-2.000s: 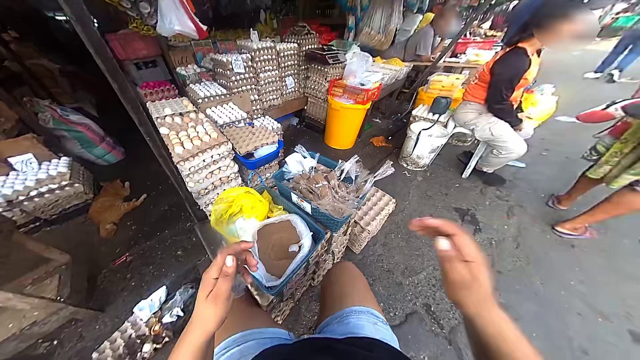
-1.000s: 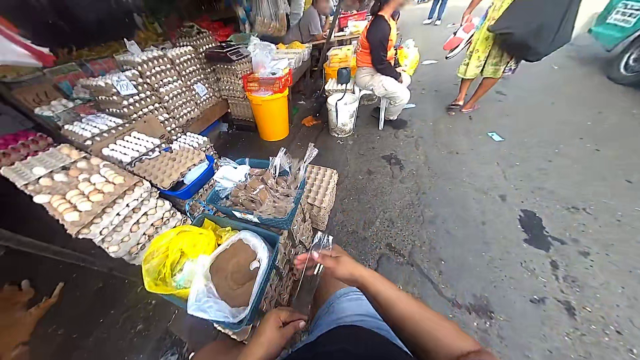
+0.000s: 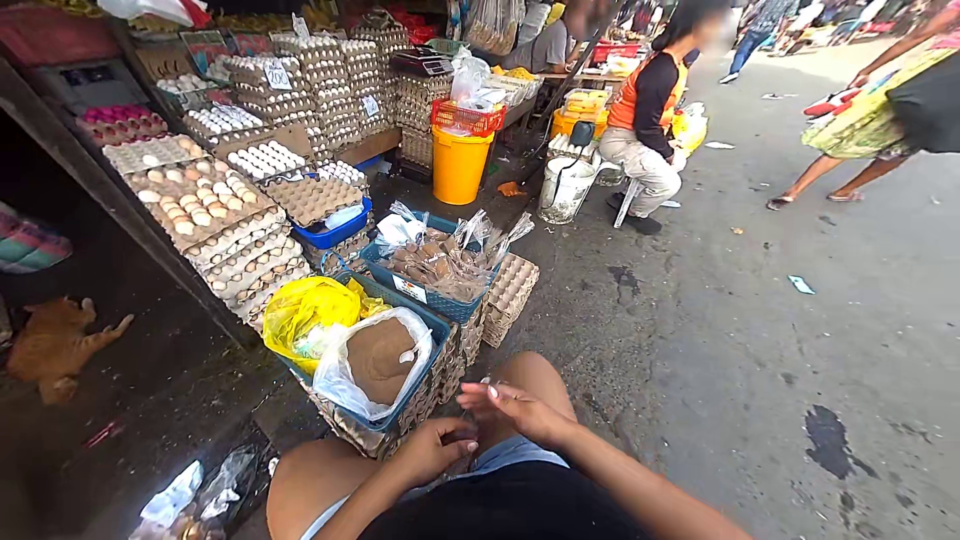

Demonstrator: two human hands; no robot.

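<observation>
My left hand [image 3: 439,450] is above my lap with thumb and fingers closed around a small clear plastic bag [image 3: 459,435] of brown powder, mostly hidden by the fingers. Just right of it, my right hand [image 3: 510,409] has its fingers extended over my thigh and holds nothing visible. Ahead and to the left, a blue plastic basket [image 3: 442,330] carries an open white plastic bag [image 3: 341,382] of brown powder [image 3: 381,360] beside a yellow plastic bag [image 3: 307,315]. Behind it, a second blue basket [image 3: 450,306] holds several clear packets of brown powder [image 3: 435,262].
Cardboard egg trays [image 3: 247,262] are stacked at the left, with more under the baskets. A yellow bucket [image 3: 460,169] and a white bucket [image 3: 564,191] stand ahead. A person in an orange vest [image 3: 637,97] sits nearby. An orange cat [image 3: 60,345] lies at the left.
Two seconds ago both hands were raised and wide apart; now they are close together over my lap. One second ago the clear bag showed plainly between them; now the fingers mostly cover it.
</observation>
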